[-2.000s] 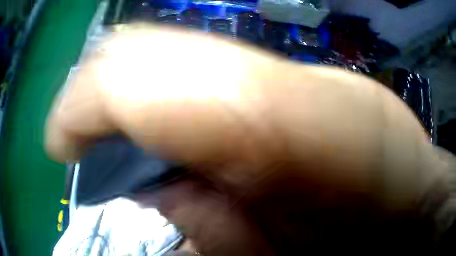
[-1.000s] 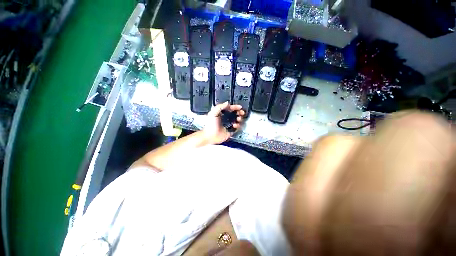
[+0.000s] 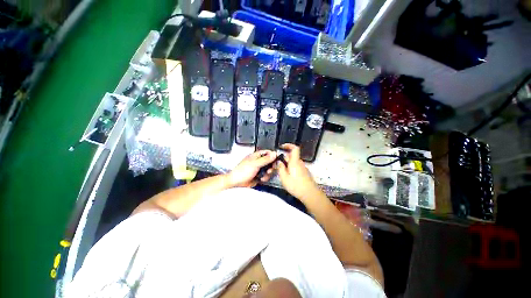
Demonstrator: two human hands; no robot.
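My left hand (image 3: 251,167) and my right hand (image 3: 296,174) meet at the bench's front edge, close to my body. Between their fingers is a small black part (image 3: 269,172), mostly hidden by the fingers; its shape cannot be told. Just beyond the hands, several long black control box housings (image 3: 222,131) lie side by side in a row. Each bears a silver-white round component (image 3: 269,114), and thin red wires show near some far ends.
Blue parts bins (image 3: 279,35) and a pale screw tray (image 3: 343,65) stand behind the housings. Red lead wires (image 3: 402,107) lie at right, beside a small white tray (image 3: 414,160) and a carton of black parts (image 3: 471,174). A green conveyor belt (image 3: 41,151) runs at left.
My right hand, large and blurred near the camera before, has come down to the bench and joined my left hand at the black part. The view has shifted, showing more at right.
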